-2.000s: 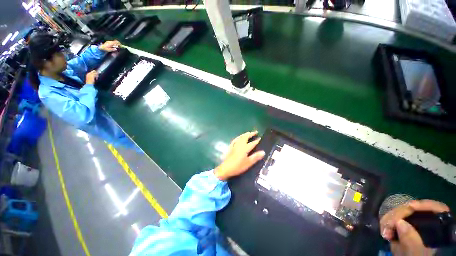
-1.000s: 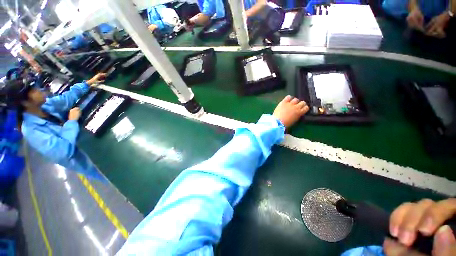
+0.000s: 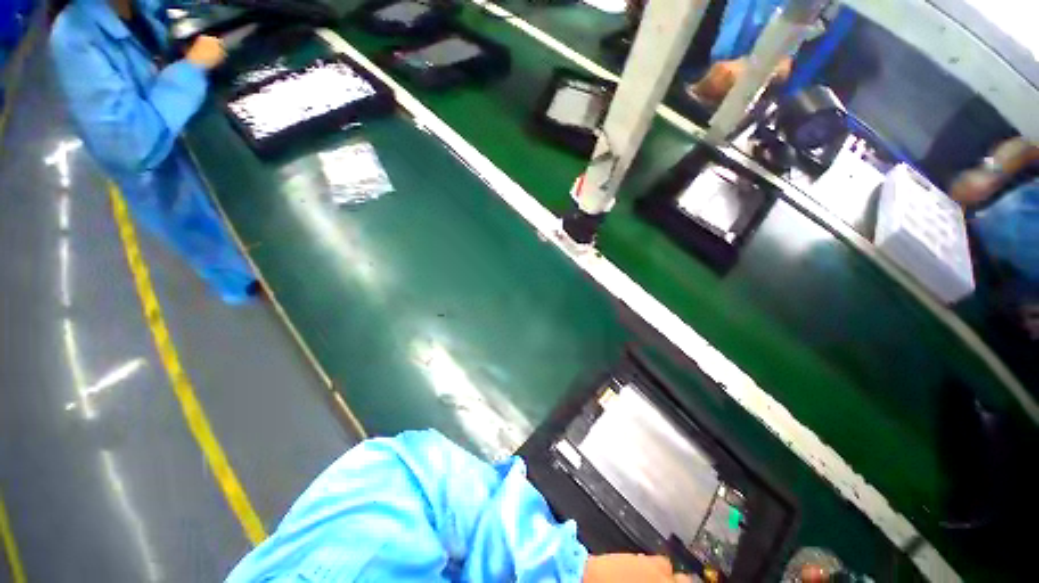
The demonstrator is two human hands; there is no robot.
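Note:
An open-backed tablet unit (image 3: 655, 461) with a large silver battery lies in a black tray (image 3: 766, 484) at the lower right of the near bench. Its circuit board (image 3: 725, 526) with a small green spot is at its lower right end. My left hand (image 3: 633, 568) is at the tray's lower edge, cut off by the bottom of the picture; its fingers and any grip are unclear. A round speckled dish (image 3: 815, 565) shows partly at the bottom, right of the tray. My right hand and the screwdriver cannot be made out.
A chipped white rail (image 3: 729, 379) separates the bench from the conveyor lane, which carries several black trays (image 3: 709, 207). A white post (image 3: 638, 108) stands at the rail. A clear bag (image 3: 356, 173) lies on the bench. A neighbouring worker (image 3: 125, 108) is at upper left, beside another tray (image 3: 305, 105).
My left hand has come back from the conveyor lane to the near bench, where a tray with a tablet unit now lies. The view has tilted, and my right hand has left clear view.

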